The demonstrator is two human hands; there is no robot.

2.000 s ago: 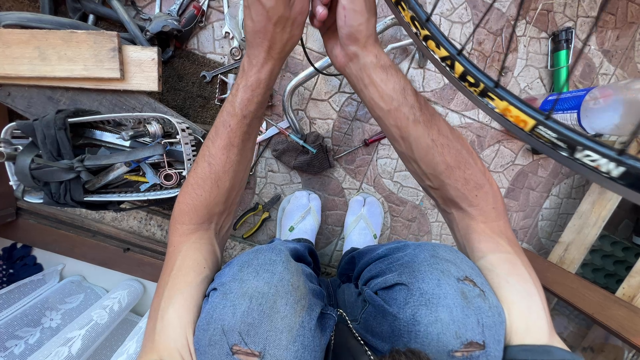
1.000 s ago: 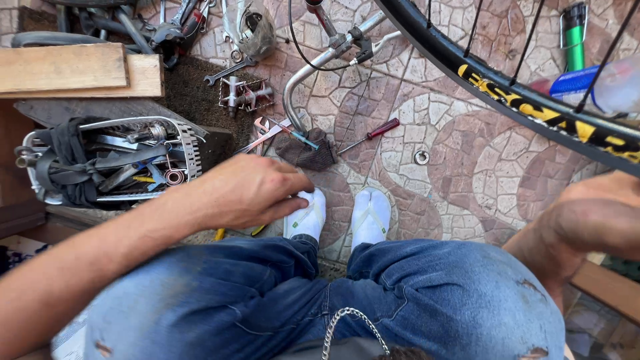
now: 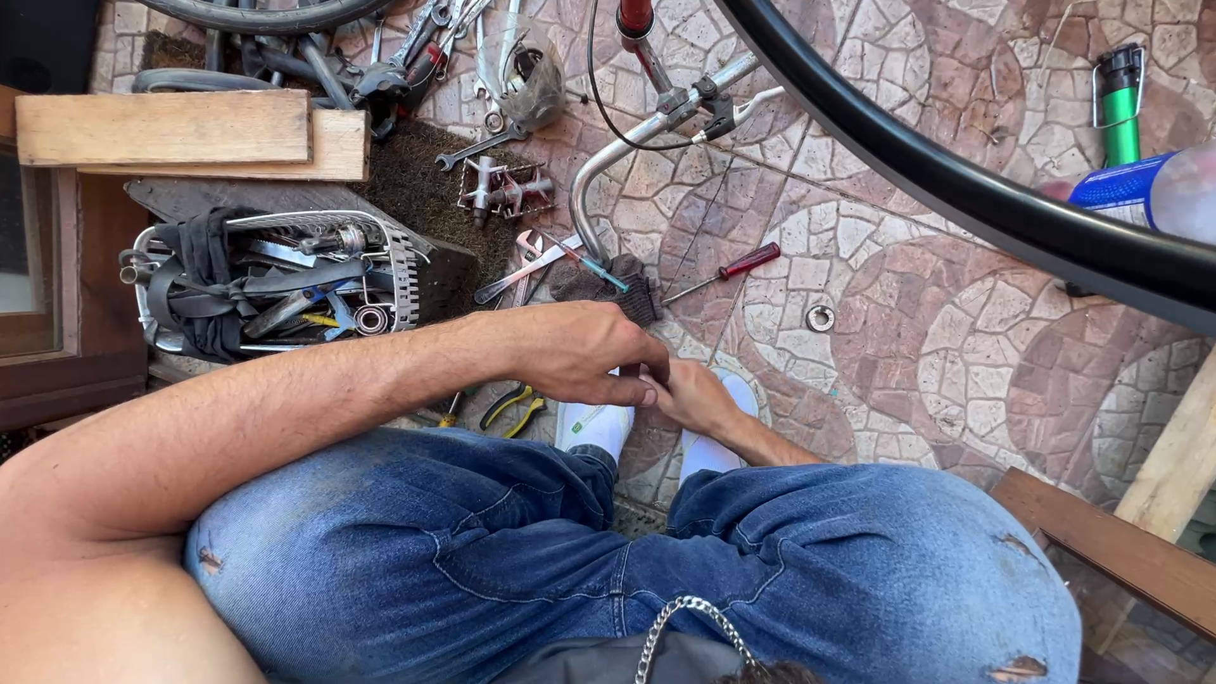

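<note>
My left hand point(image 3: 591, 353) and my right hand point(image 3: 698, 394) meet at the fingertips above my white-socked feet. No object shows in either hand, though where they touch is partly hidden. Just beyond my left hand lies a dark knitted glove point(image 3: 622, 287) with a thin teal-handled tool point(image 3: 608, 275) across it. A red-handled screwdriver point(image 3: 750, 260) rests on the paving beside the glove, its tip toward it. Farther right lies a small metal ring point(image 3: 819, 318). Yellow-and-black pliers point(image 3: 513, 410) lie beside my left foot. The bicycle handlebar point(image 3: 617, 152) ends near the glove.
A bicycle wheel rim point(image 3: 912, 171) crosses the upper right. At left, a metal basket point(image 3: 410, 275) holds tools beside wooden boards point(image 3: 161, 128). Wrenches point(image 3: 480, 147) and a pedal point(image 3: 503, 190) lie beyond it. A green canister-like object point(image 3: 1121, 123) and a blue-labelled bottle point(image 3: 1121, 195) are at right.
Both hands were together near the top of the view, then apart; now they touch low over my feet. The wheel has turned: its yellow lettering no longer shows.
</note>
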